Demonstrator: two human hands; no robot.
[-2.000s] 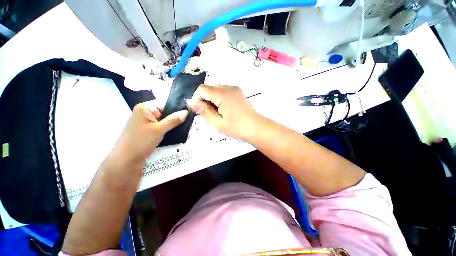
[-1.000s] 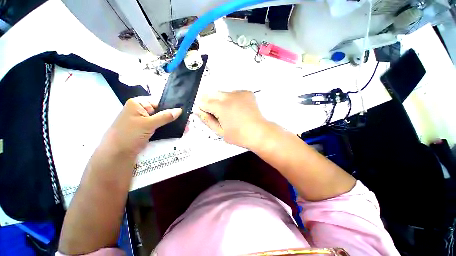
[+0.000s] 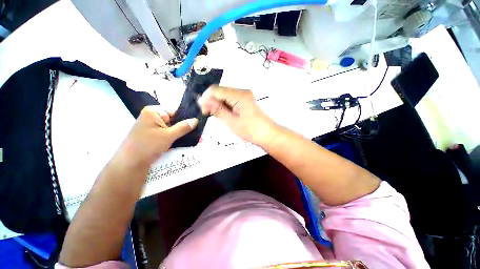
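A black strap [image 3: 188, 137] lies slanted on the white machine table, its upper end close to the needle area [image 3: 176, 68] below the blue hose. My left hand [image 3: 158, 126] grips the strap's left side, thumb on top. My right hand [image 3: 229, 107] is over the strap's right edge, fingers curled and blurred; whether it pinches anything cannot be told. The black bag body [image 3: 25, 142] lies curved at the left, with a black-and-white speckled line along its inner edge. Its upper arm reaches to my left hand.
A pink-red tool [image 3: 287, 59] lies under the machine arm. Black snips [image 3: 329, 103] with cords lie right of my hands. A black phone-like rectangle [image 3: 416, 79] is at the right. Ruler marks [image 3: 171, 168] run along the front edge. Blue bins show below.
Since a second ago my right hand has moved up and left from beside the strap to over its edge. The strap's upper part looks less flat. My left hand still holds it.
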